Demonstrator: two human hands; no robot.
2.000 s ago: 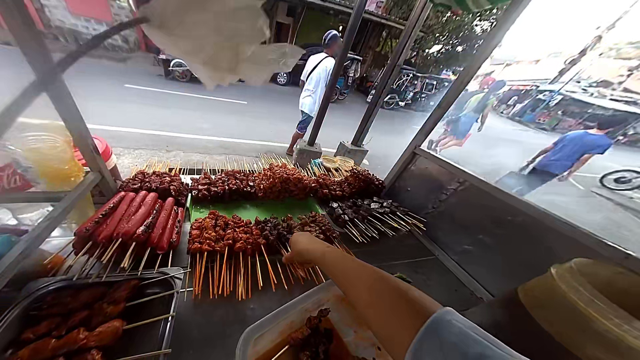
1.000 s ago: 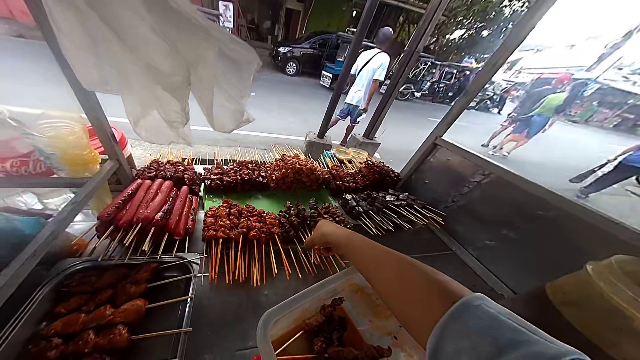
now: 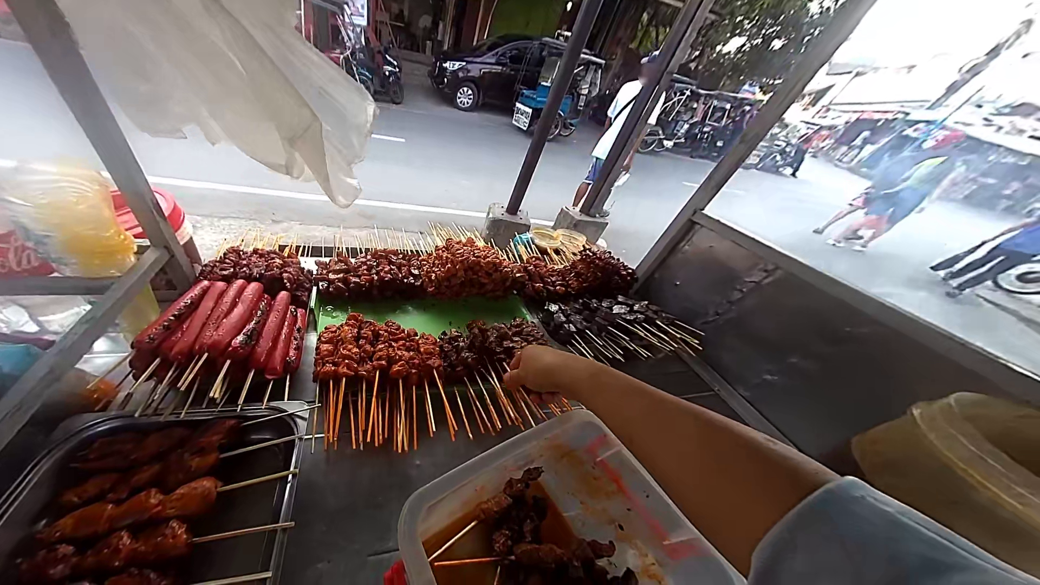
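Observation:
My right hand [image 3: 543, 374] reaches in from the lower right, its fingers at the sticks of the dark grilled meat skewers [image 3: 487, 345] at the right end of the green tray [image 3: 398, 313]. Whether it grips a stick is hard to tell. Reddish meat skewers [image 3: 378, 349] lie just left of these, and more skewers [image 3: 471, 268] line the back. Blackened skewers [image 3: 609, 321] sit to the right of the hand. Below the forearm stands a clear plastic tub [image 3: 617, 487] with sauce and several dark meat skewers [image 3: 528, 528]. My left hand is not in view.
Red hotdogs on sticks [image 3: 236, 325] lie at the left, above a metal tray [image 3: 284, 487] of glazed meat skewers [image 3: 130, 512]. Metal posts [image 3: 106, 138] frame the stall. A plastic sheet [image 3: 268, 97] hangs at upper left. A large yellowish container [image 3: 959, 471] stands at right. People and vehicles occupy the street.
My right hand has stayed at the sticks of the dark skewers. The hanging plastic sheet has swung lower. The view has shifted somewhat.

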